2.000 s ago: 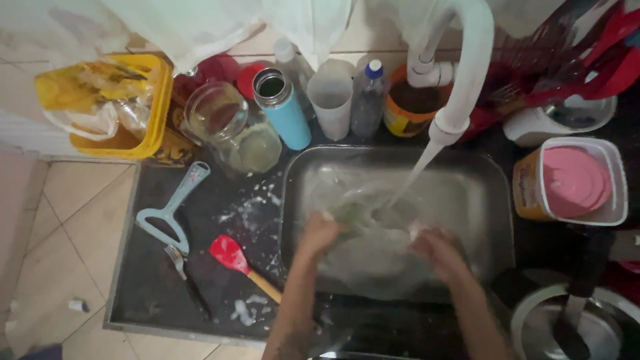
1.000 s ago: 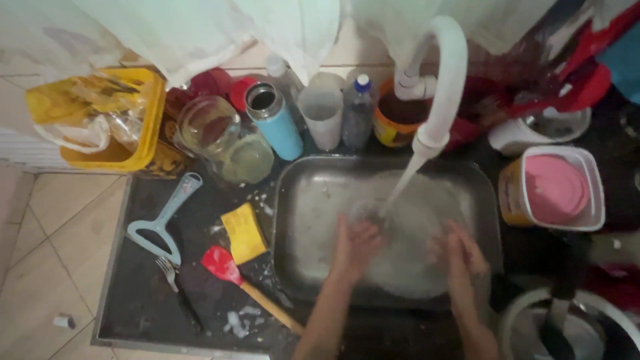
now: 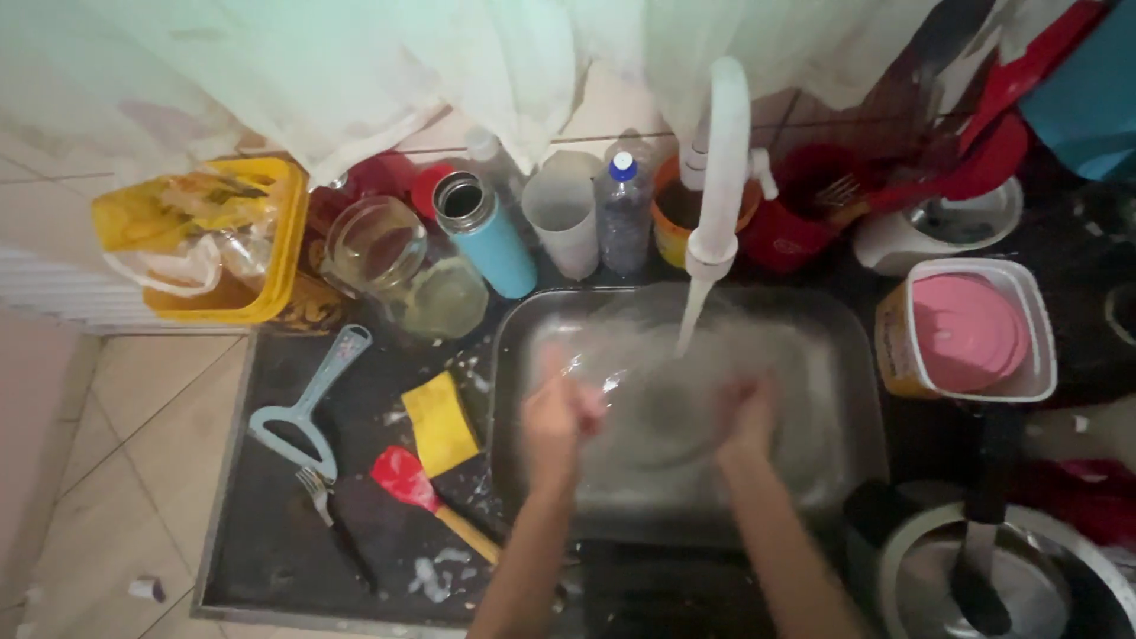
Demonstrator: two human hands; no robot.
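Observation:
A white faucet (image 3: 726, 169) runs water into a dark, rounded rectangular basin (image 3: 865, 382). Over the basin's left part is my left hand (image 3: 561, 413), its fingers partly curled. On the other side of the stream, my right hand (image 3: 747, 413) is blurred by motion. A hazy, round, see-through shape shows between the hands; whether it is an object or stirred water, and whether either hand grips it, I cannot tell. Left of the basin lie a yellow sponge cloth (image 3: 441, 422) and a red spatula (image 3: 406, 477) with a wooden handle.
A light blue triangular-headed utensil (image 3: 311, 404) and a fork (image 3: 330, 515) lie on the dark counter. Behind stand a blue metal bottle (image 3: 497, 248), a plastic cup (image 3: 565, 226) and a yellow bin (image 3: 284, 240). Rightward are a pink-filled tub (image 3: 972, 328) and a pot (image 3: 896, 577).
The yellow sponge cloth, not seen on the counter two seconds ago, appears there in the later frames. Both hands have shifted within the basin area, and the water keeps running.

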